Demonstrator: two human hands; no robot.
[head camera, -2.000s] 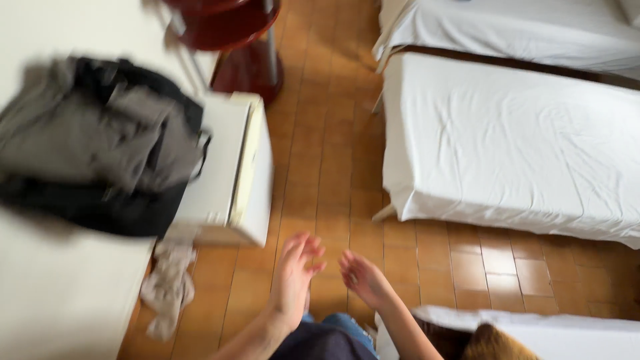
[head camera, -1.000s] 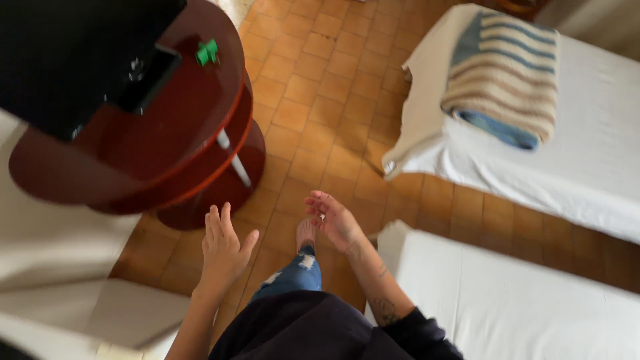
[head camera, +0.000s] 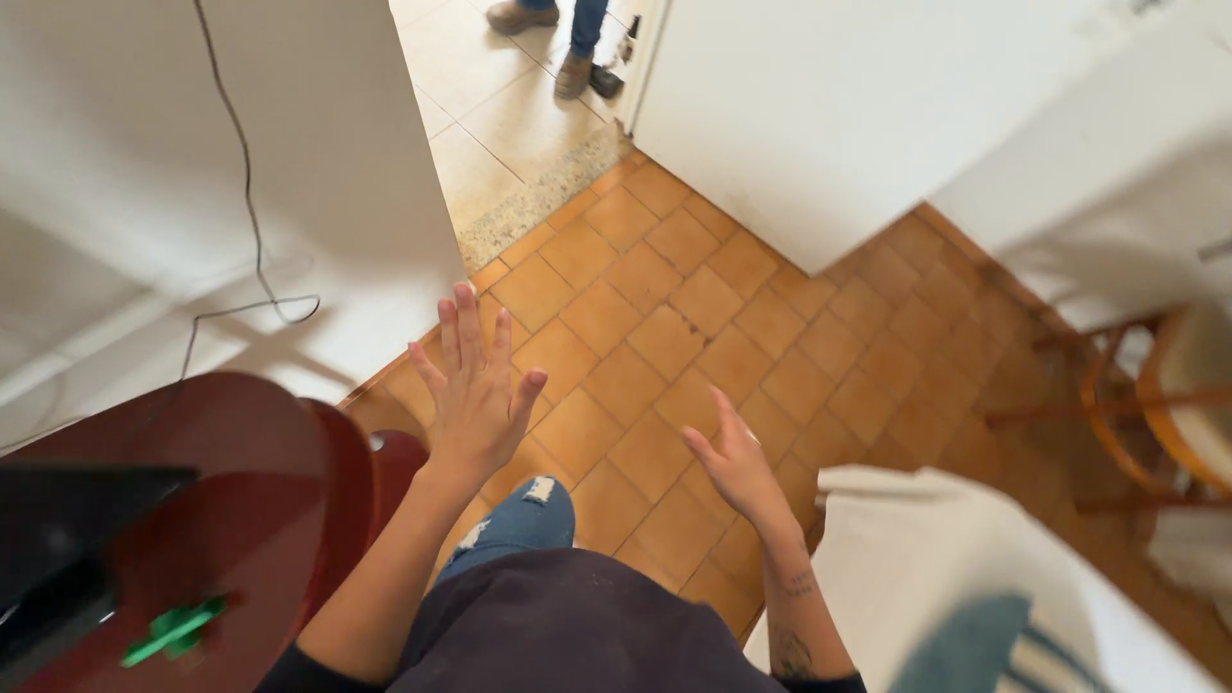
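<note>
My left hand (head camera: 474, 390) is raised over the tiled floor with its fingers spread and nothing in it. It is nearest to the dark red rounded table (head camera: 260, 452) at the left, which carries a black screen-like device (head camera: 58, 539) and a small green object (head camera: 176, 630). To the right, my right hand (head camera: 736, 462) hangs empty above the floor tiles, thumb and fingers apart, a ring on one finger. Below it at the lower right is a bed with a white cover (head camera: 885, 539) and a folded blue-grey striped cloth (head camera: 967, 645).
Ahead, a doorway with a stone threshold (head camera: 549, 202) leads to pale tiles, where a person's legs and brown shoes (head camera: 574, 75) show. A white door (head camera: 799, 115) stands right of it. A wooden chair (head camera: 1155, 404) is at the far right. A thin cable (head camera: 245, 164) hangs along the left wall.
The view has moved from the beds to the doorway. The red table and green object now lie lower at the left. Both hands stay empty; the left hand's fingers are spread wider.
</note>
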